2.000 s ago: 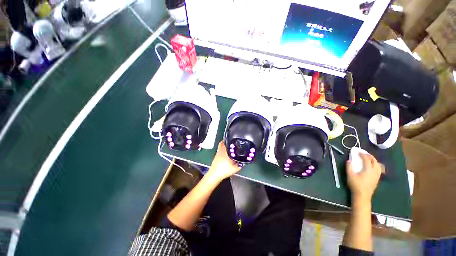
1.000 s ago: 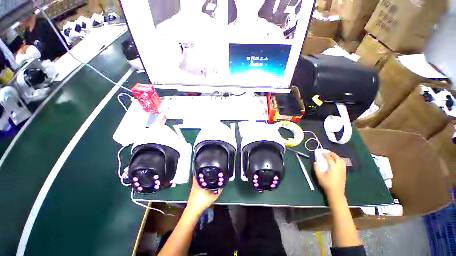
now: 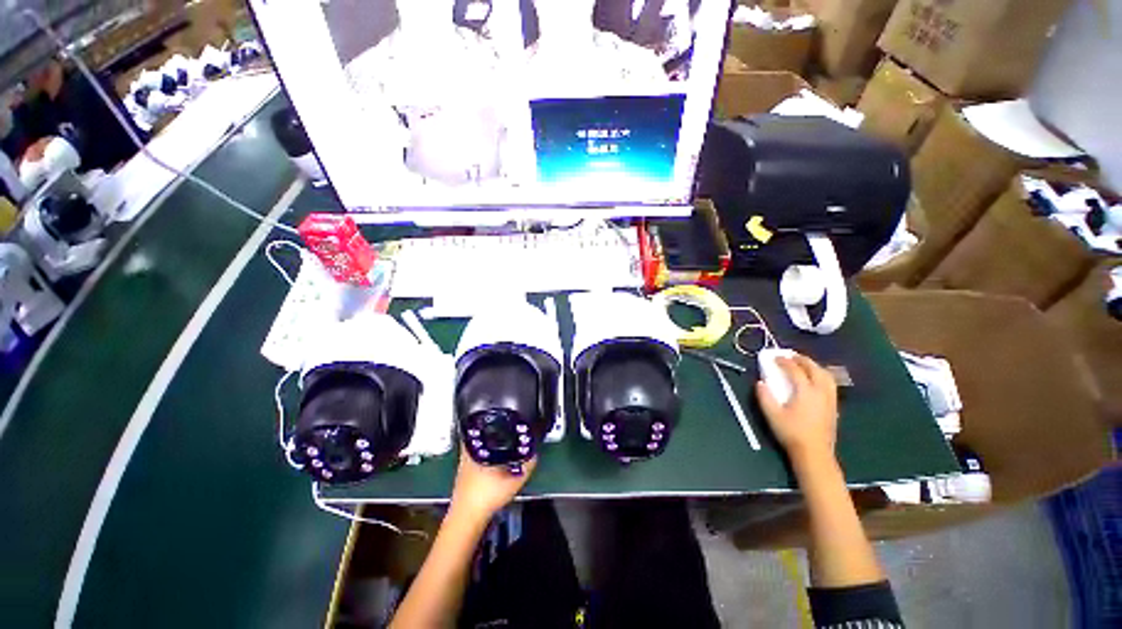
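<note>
Three dome cameras with white hoods and glossy black balls stand in a row on the green bench: left camera [image 3: 357,412], middle camera [image 3: 507,399], right camera [image 3: 628,393]. Pinkish LEDs show low on each ball. My left hand [image 3: 489,483] is at the underside of the middle camera's ball; its fingers are partly hidden beneath it. My right hand [image 3: 800,403] is closed over the white mouse [image 3: 775,372], right of the cameras. The monitor [image 3: 492,105] shows several camera views and a blue window.
The keyboard [image 3: 517,264] lies below the monitor. A red-and-white packet [image 3: 337,250] stands behind the left camera. Yellow tape roll [image 3: 695,317], thin stick [image 3: 736,406] and small open box [image 3: 684,250] lie at right. Black printer [image 3: 806,184] with white label strip, cartons beyond. Green conveyor [image 3: 185,332] at left.
The view has turned and shifted, so more of the monitor and cartons shows. Both hands keep their places, left under the middle ball and right on the mouse.
</note>
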